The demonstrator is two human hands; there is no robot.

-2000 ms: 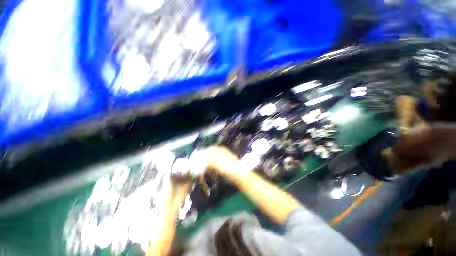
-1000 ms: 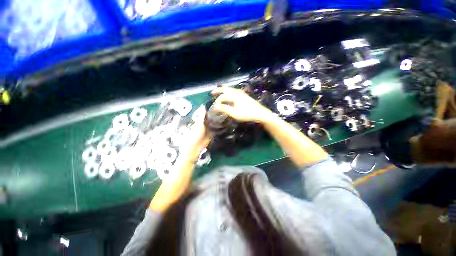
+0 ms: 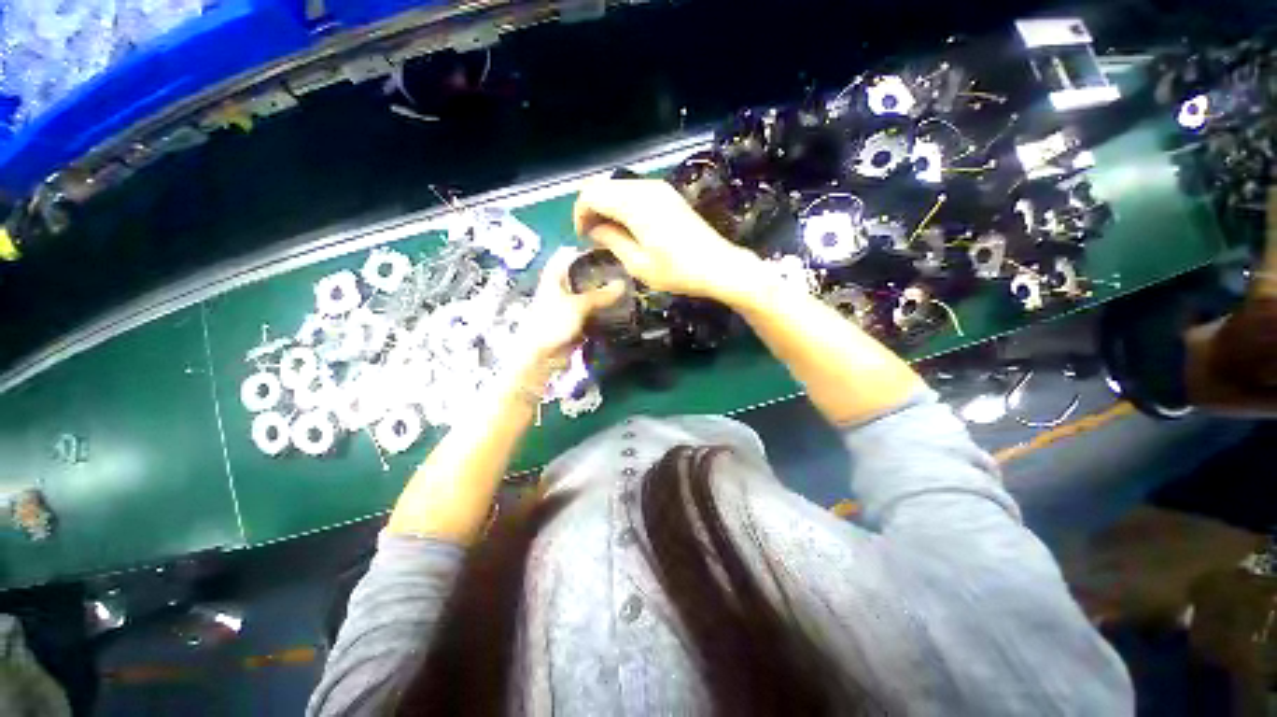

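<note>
My left hand (image 3: pixel 553 315) holds a dark round housing (image 3: pixel 598 269) above the green bench, with its open side facing up. My right hand (image 3: pixel 647 235) is bent over the housing from the right, its fingertips at or just above the rim; whether it pinches a small part is hidden. White ring parts (image 3: pixel 399 427) lie in a loose pile left of my left hand. Dark housings (image 3: pixel 686 319) lie right beside and below my hands. Joined units (image 3: pixel 832 235) with white faces and thin wires lie in a dark heap to the right.
The green bench (image 3: pixel 126 434) has a pale rail along its far edge. A blue bin (image 3: pixel 210 63) is at the upper left. A silver-white frame (image 3: pixel 1067 63) stands behind the right heap. Another person's arm (image 3: pixel 1225 362) is at the right edge, near another dark heap (image 3: pixel 1239 140).
The view has steadied and shifted, showing less of the blue bins. My left hand still holds the dark housing. My right hand's fingers have lifted slightly off the housing, which now shows its open top.
</note>
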